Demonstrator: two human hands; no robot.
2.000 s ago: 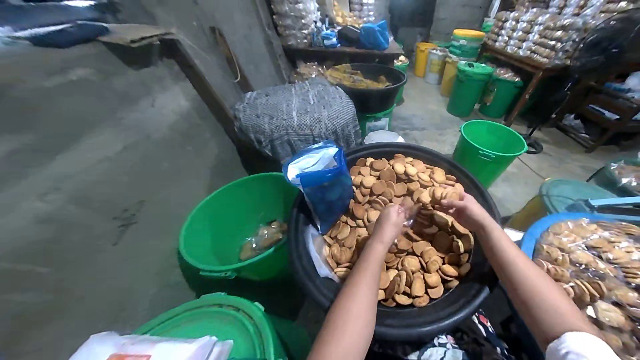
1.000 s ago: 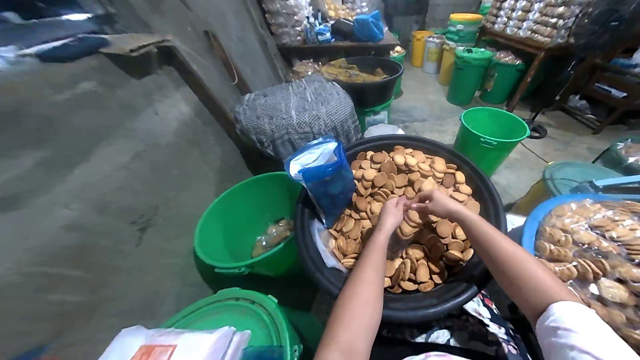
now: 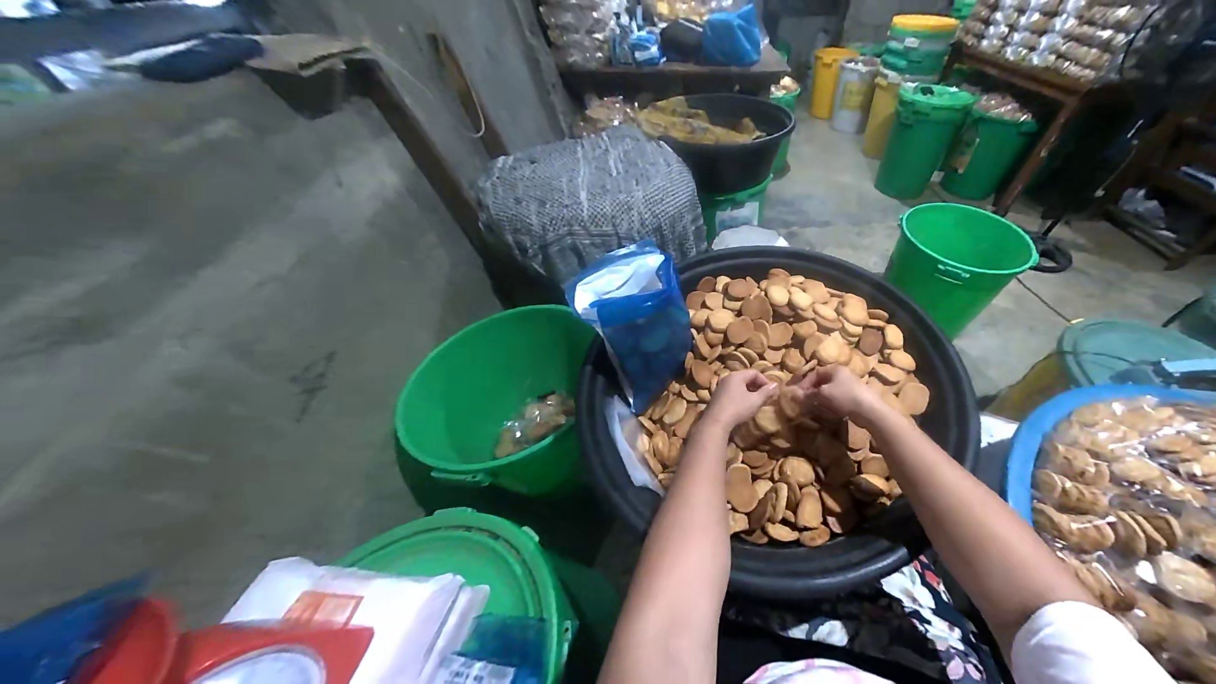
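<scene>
A wide black plastic tub (image 3: pixel 779 579) holds a heap of round brown biscuits (image 3: pixel 798 328). Over the heap, my left hand (image 3: pixel 743 394) and my right hand (image 3: pixel 836 391) pinch the top edge of a clear plastic bag (image 3: pixel 774 418) with biscuits in it. The bag is see-through, so its outline is hard to tell. A blue plastic pack (image 3: pixel 646 332), its white top uppermost, leans at the tub's left inner side. Left of the tub, a green bucket (image 3: pixel 456 389) has a few bagged biscuits (image 3: pixel 537 423) at its bottom.
A blue-rimmed basin (image 3: pixel 1021 456) of bagged biscuits stands at right. An empty-looking green bucket (image 3: pixel 964 247) is beyond the tub. White plastic packs (image 3: pixel 351 608) lie on a green lid (image 3: pixel 475 546) at lower left. A grey cloth-covered item (image 3: pixel 598 195) and a wall (image 3: pixel 237 285) bound the left.
My hands were apart over the biscuits two seconds ago, then came together on the bag. Now they are slightly apart, both still at its top. Red and blue items have come into view at lower left.
</scene>
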